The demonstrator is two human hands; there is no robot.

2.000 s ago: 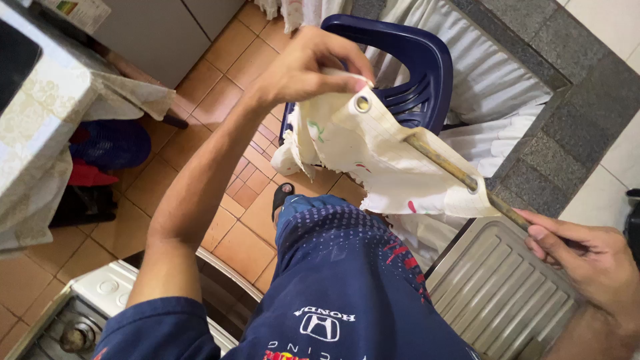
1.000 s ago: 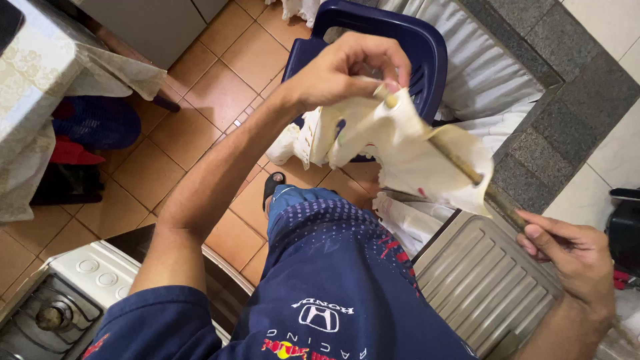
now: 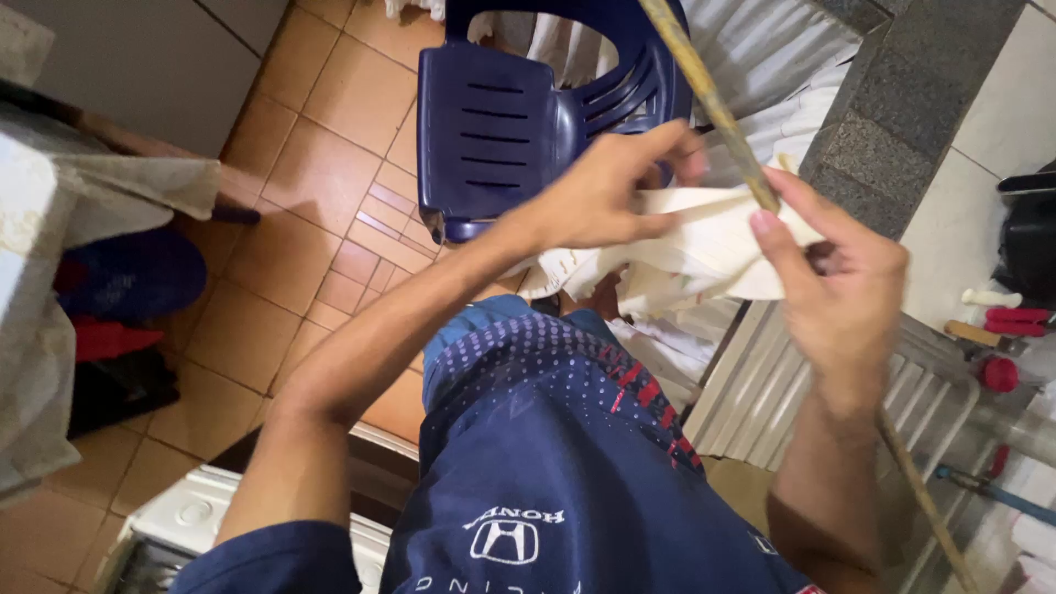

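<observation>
A long, brownish-yellow rod (image 3: pixel 716 99) slants from the top edge down to my right hand (image 3: pixel 841 280), whose thumb and forefinger pinch it. Lower down, a rod section shows beyond my right forearm. Cream fabric (image 3: pixel 701 239) with small coloured marks hangs in folds between my hands, below the rod's pinched part. Part of it lies at my right fingers. My left hand (image 3: pixel 606 194), slightly blurred, is at the fabric's left side with thumb and fingers apart. Whether its thumb touches the fabric is unclear.
A dark blue plastic chair (image 3: pixel 503 132) stands beyond my left hand. At the right are a ribbed metal drainboard (image 3: pixel 767 388) and a grey stone edge (image 3: pixel 907 99). A cloth-covered table (image 3: pixel 33 247) is at the left, a white stove (image 3: pixel 190 511) at lower left.
The rod ran through the fabric toward the lower right; its upper part now stands out bare toward the top. My left hand has let go of the fabric's ringed edge. The chair seat has come into fuller view.
</observation>
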